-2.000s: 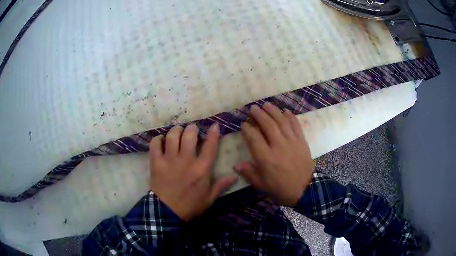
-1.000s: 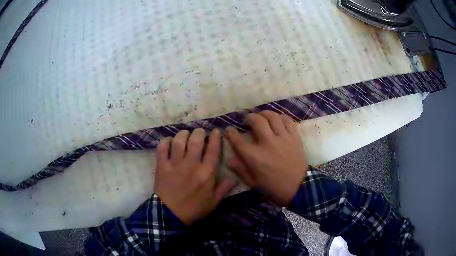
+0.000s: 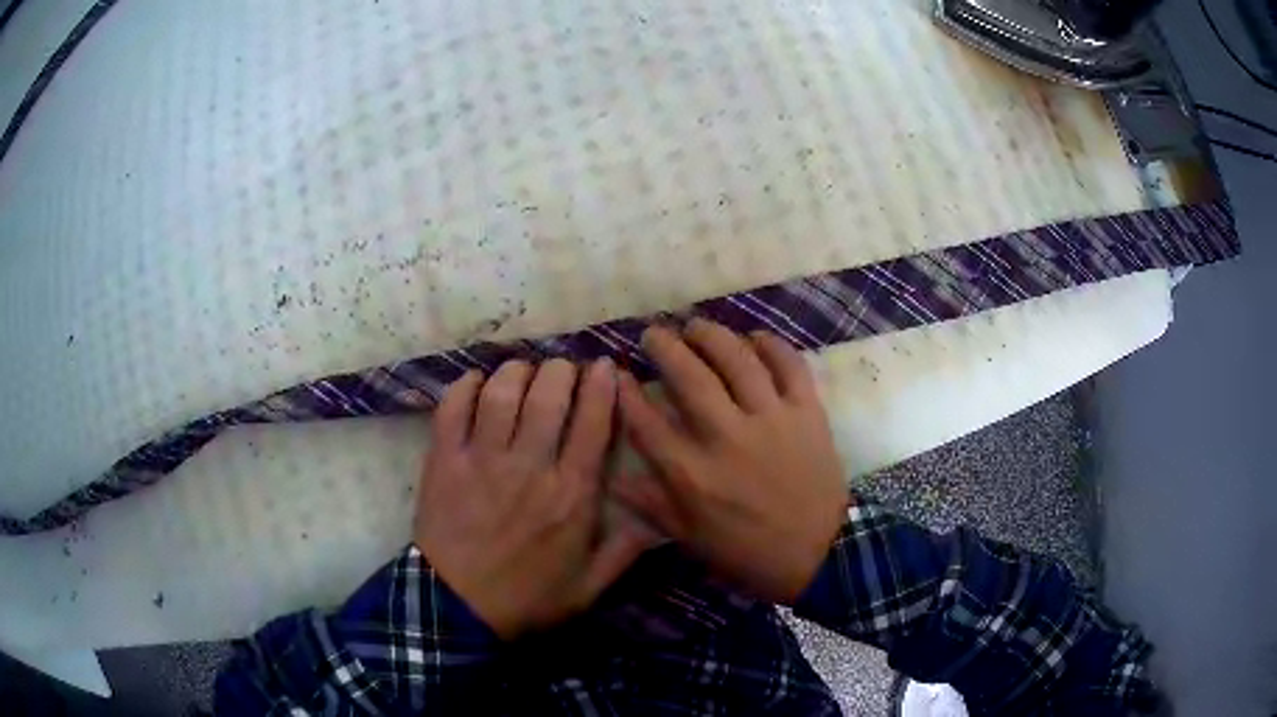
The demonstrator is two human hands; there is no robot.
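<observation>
A purple plaid necktie point(image 3: 924, 289) lies across the off-white pressing table cover point(image 3: 588, 154), its wide end at the right edge and its thin tail curving down at the far left. My left hand point(image 3: 521, 483) lies palm down with fingertips on the tie's near edge. My right hand point(image 3: 742, 455) lies beside it, fingertips on the tie, its thumb side against my left hand. Fingers are bent a little; whether they pinch the cloth is hidden under them.
A silver iron point(image 3: 1057, 39) sits at the top right on a dark metal plate point(image 3: 1165, 133), with black cords beyond. A second dark strip point(image 3: 53, 70) curves at the top left. Below the table are speckled floor point(image 3: 1001, 469) and a white object point(image 3: 931, 699).
My right hand has moved slightly left and down along the tie, closer to my left hand. My left hand stays in nearly the same place. The tie lies much as before.
</observation>
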